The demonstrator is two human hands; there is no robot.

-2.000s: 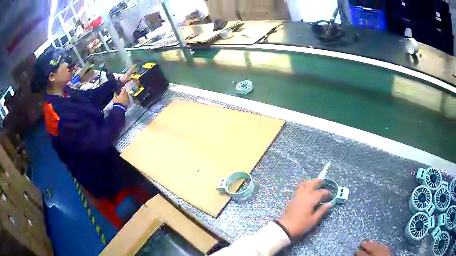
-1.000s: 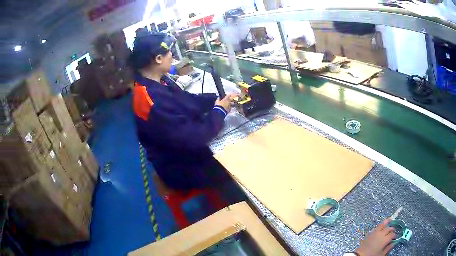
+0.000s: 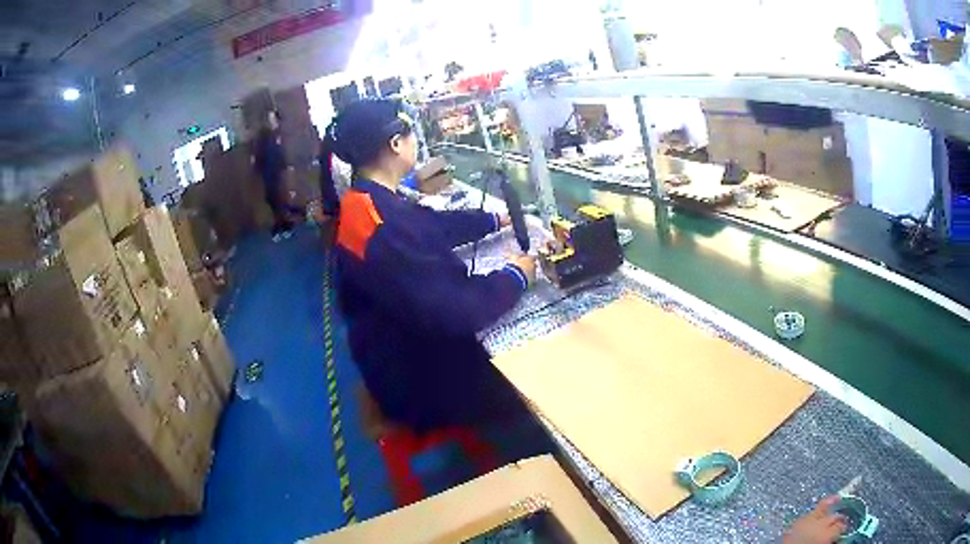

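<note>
My left hand [image 3: 817, 525] is at the bottom right, cut off by the lower edge. Its fingers are on the left side of a teal housing ring [image 3: 869, 525] with a neck tab, which lies on the bubble wrap; the grip is partly hidden. A second teal ring [image 3: 715, 478] stands open and see-through at the near corner of the cardboard sheet [image 3: 654, 388], its tab to the left. My right hand is not in view.
A pale spoked disc [image 3: 788, 324] lies on the green belt [image 3: 723, 282]. A seated person [image 3: 415, 287] works at a black and yellow device [image 3: 583, 250]. An open carton [image 3: 468, 510] is beside the bench. A pale strip [image 3: 850, 486] lies by the ring.
The view has swung left, so the bench sits lower right. My right hand and the pile of fan heads have left the picture. My left hand stays at the same ring.
</note>
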